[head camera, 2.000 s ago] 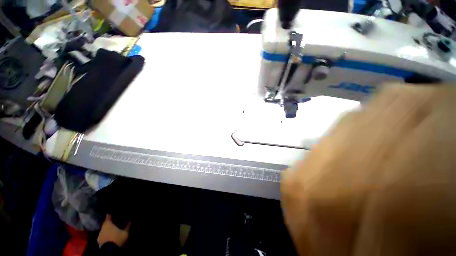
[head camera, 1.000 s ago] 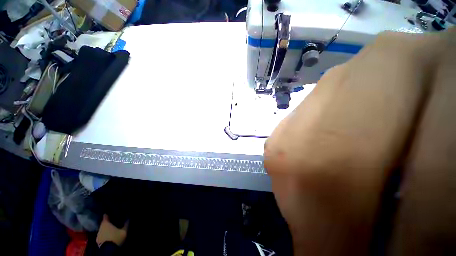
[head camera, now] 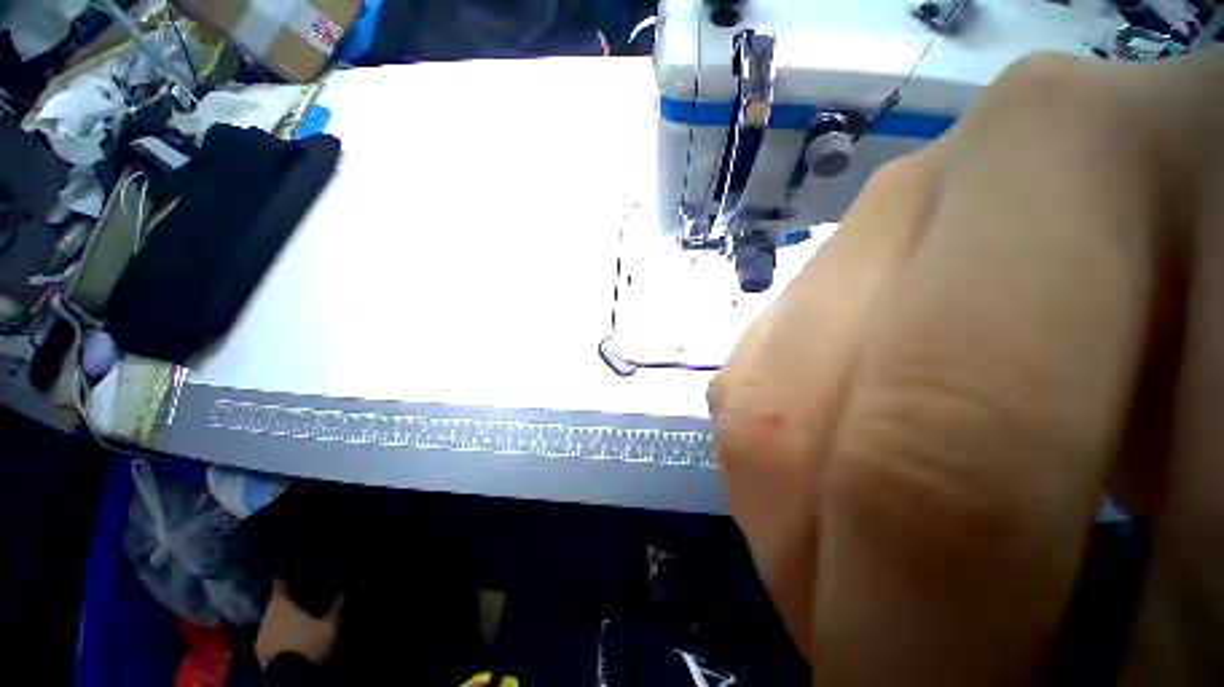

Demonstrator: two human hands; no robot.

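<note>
My right hand (head camera: 966, 403) is very large and close to the camera, with its fingers bent, covering the right side of the view. Its fingertips and anything in them are hidden. My left hand (head camera: 297, 628) is small and low at the left, below the table edge against dark cloth; its fingers are partly hidden. The white sewing machine (head camera: 859, 74) with a blue stripe stands behind my right hand. Its presser foot area (head camera: 711, 242) shows no cloth under it.
A folded black bundle (head camera: 222, 242) lies on the table's left end, beside scraps and a cardboard box (head camera: 275, 30). A ruler scale (head camera: 456, 432) runs along the grey front edge. A blue basket (head camera: 108, 577) with a clear plastic bag (head camera: 195, 544) and red cloth (head camera: 204, 655) is below left.
The view has shifted, so table and machine sit further left and higher than two seconds ago. My right hand fills more of the upper right. My left hand has stayed low at left.
</note>
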